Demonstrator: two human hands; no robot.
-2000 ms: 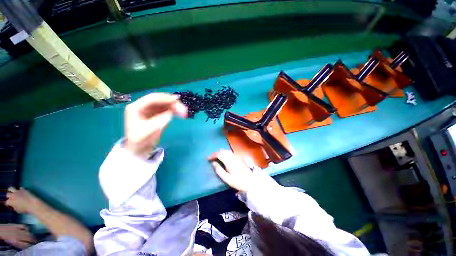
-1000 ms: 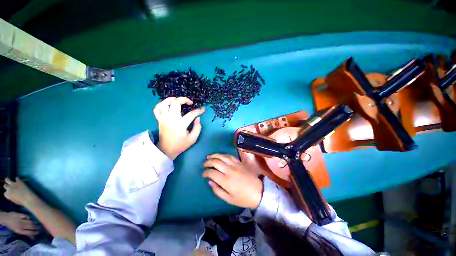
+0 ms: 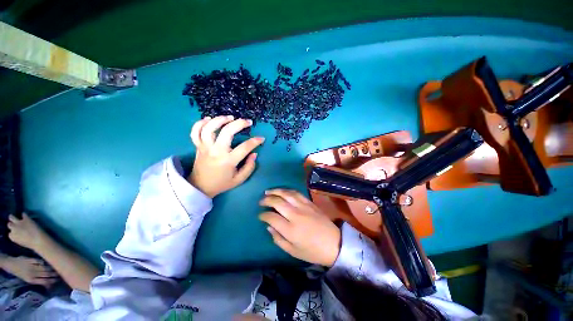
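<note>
A loose heap of small glossy black parts (image 3: pixel 232 94) lies on the blue-green bench top. My left hand (image 3: pixel 223 157) is at the heap's lower edge, fingers spread, fingertips against the nearest parts; no part shows gripped. My right hand (image 3: pixel 301 229) rests palm down between the heap and the nearest fixture, fingers bent and slightly apart; what is under the fingertips is hidden. The nearest orange-brown fixture (image 3: pixel 317 204) stands just right of it, carrying a black Y of three arms (image 3: pixel 408 241) with a pale patch on one arm.
A second fixture with black arms (image 3: pixel 524 153) stands farther right, cut off by the frame. A pale post (image 3: pixel 56 55) reaches in at upper left. Another person's hand (image 3: pixel 28 232) and forearm are at the lower left. The bench top (image 3: pixel 113 169) curves across the view.
My left hand came down from the air to the heap's lower edge, and its fingers have since spread. The view has moved closer to the heap and nearest fixture, leaving farther fixtures out of view.
</note>
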